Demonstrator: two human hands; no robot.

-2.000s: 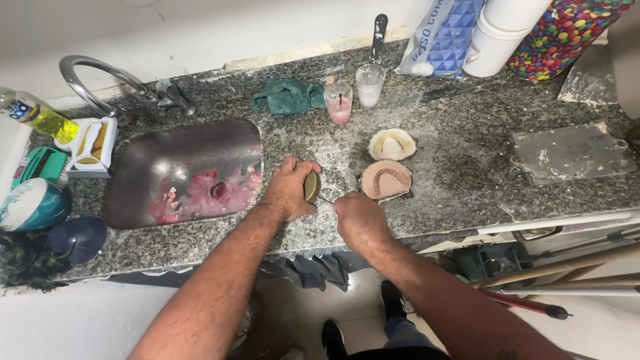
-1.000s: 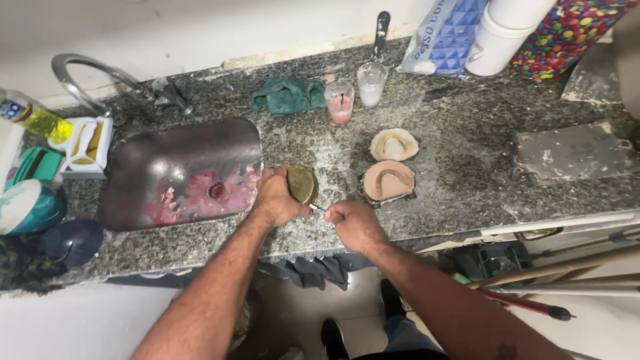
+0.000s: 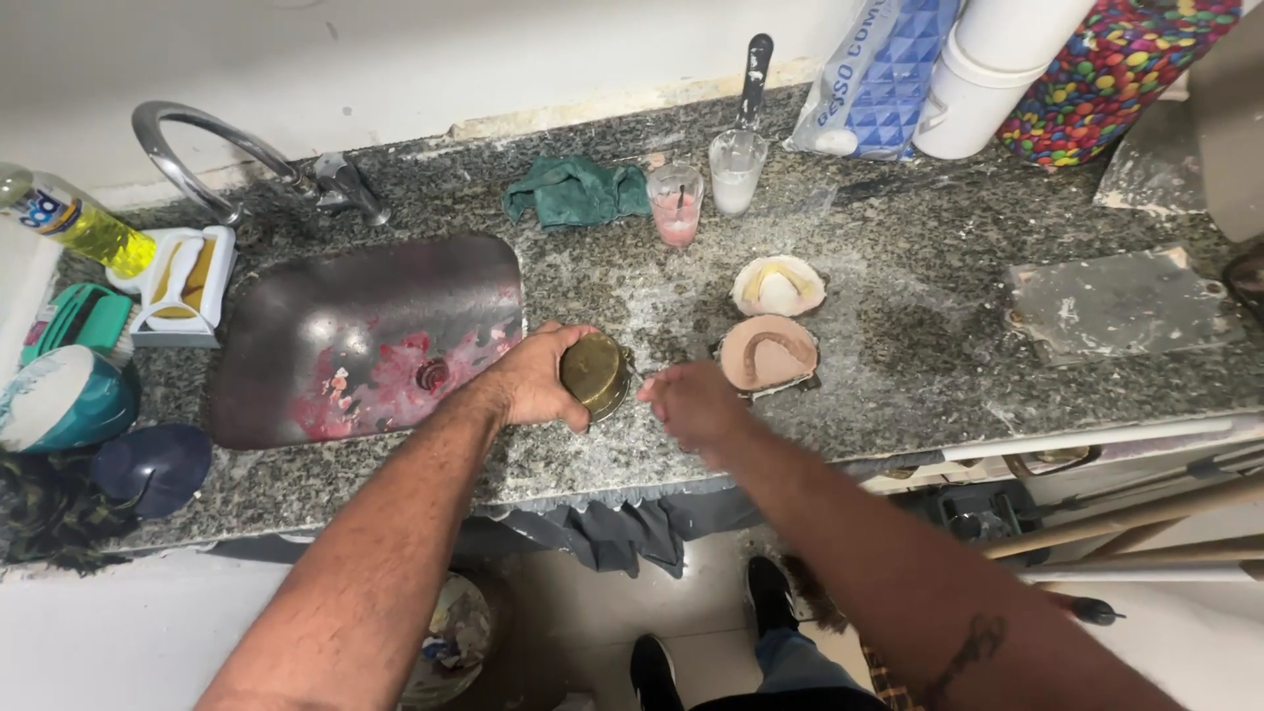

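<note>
My left hand [image 3: 548, 380] grips a round brass-coloured metal flask [image 3: 594, 375] on the granite counter, between the sink and the moulds. Against the flask's right side, my right hand [image 3: 691, 405] holds a thin metal tool [image 3: 637, 373], mostly hidden by the fingers. Right of that hand lies a pinkish-brown plaster half-mould [image 3: 769, 354] with a horseshoe-shaped arch groove. Just behind it is a whitish plaster half-mould [image 3: 778, 286] with a yellowish arch. Farther back stand a cup with pink material [image 3: 676, 205] and a cup with white material [image 3: 737, 173].
A steel sink [image 3: 365, 341] with pink residue is at left, under a curved faucet [image 3: 188, 114]. A green cloth [image 3: 576, 191] lies behind. Plaster bag [image 3: 879, 79], white buckets [image 3: 978, 89] and a stained grey plate [image 3: 1121, 304] are at right. A blue bowl [image 3: 153, 469] sits at the left edge.
The flask's broad face was edge-on two seconds ago and has turned more toward the view. My right hand has shifted slightly up, beside the flask's right side.
</note>
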